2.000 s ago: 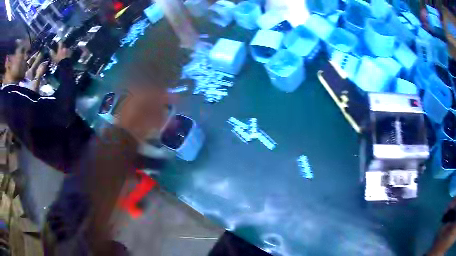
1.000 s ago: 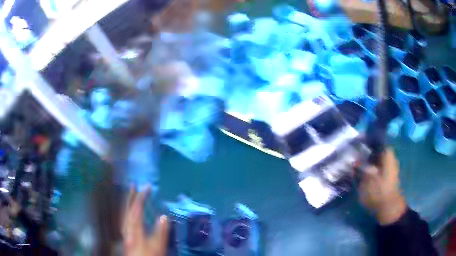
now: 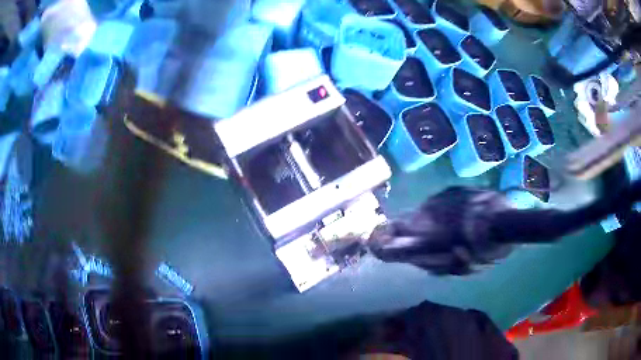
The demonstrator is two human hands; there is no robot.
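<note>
The silver-white and black screw feeder (image 3: pixel 337 184) stands tilted in the middle of the view. A dark, blurred shape like the electric screwdriver (image 3: pixel 450 228) lies across from the right, its narrow end at the feeder's metal front. A dark sleeve (image 3: pixel 450 330) shows at the bottom edge. I cannot make out my right hand or its grip in the dark blur. My left hand is not in view. Speaker units with black faces (image 3: pixel 172 329) stand at the lower left, cut off by the bottom edge.
Light-blue open housings (image 3: pixel 225 70) are piled at the back left. Several black-faced units (image 3: pixel 427 130) stand in rows behind and right of the feeder. A dark piece with a yellow edge (image 3: pixel 179 148) lies left of it. A brown blurred band crosses the left side. Something red shows lower right.
The view has swung right, so the feeder now appears larger and near the middle. My left hand has left the view. The right hand seen at the feeder's side is no longer distinct.
</note>
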